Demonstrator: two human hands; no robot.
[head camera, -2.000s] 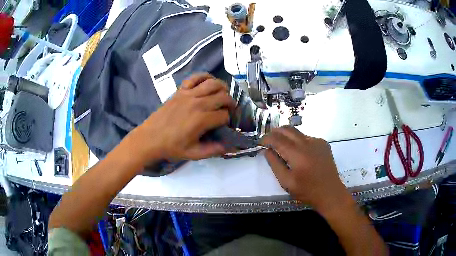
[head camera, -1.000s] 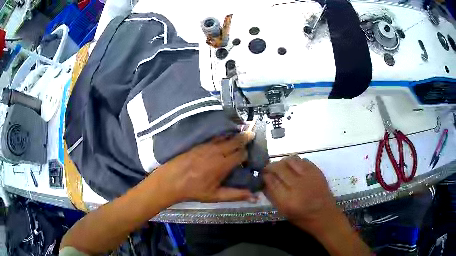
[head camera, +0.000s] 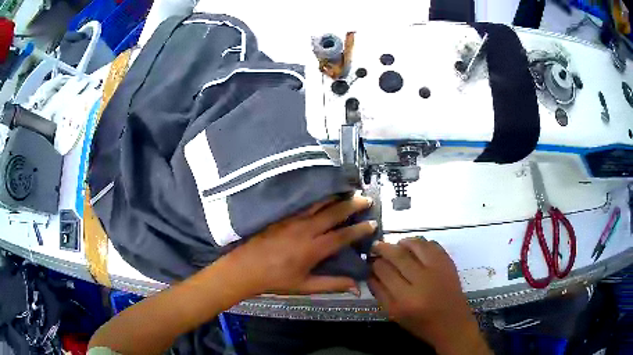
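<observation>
The dark grey garment body (head camera: pixel 159 118) with white stripe trim lies heaped left of the needle, its edge reaching the presser foot (head camera: pixel 364 179). My left hand (head camera: pixel 298 249) lies on the grey cloth just in front of the foot, fingers spread and pressing it down. My right hand (head camera: pixel 416 277) pinches the cloth's right edge, close to my left fingertips. The needle and the exact seam edge are partly hidden by my fingers. The white sewing machine (head camera: pixel 430 111) stands behind the hands.
Red-handled scissors (head camera: pixel 548 243) and a pink and blue pen (head camera: pixel 606 234) lie at the right. A black fabric band (head camera: pixel 513 97) crosses the machine head. A tan tape strip (head camera: pixel 99 243) and a grey neighbouring unit (head camera: pixel 31 173) are at the left.
My left hand has moved from holding gathered cloth at the foot to lying flat on it. The garment's stripes now lie more spread out. My right hand has come nearer the table's front edge.
</observation>
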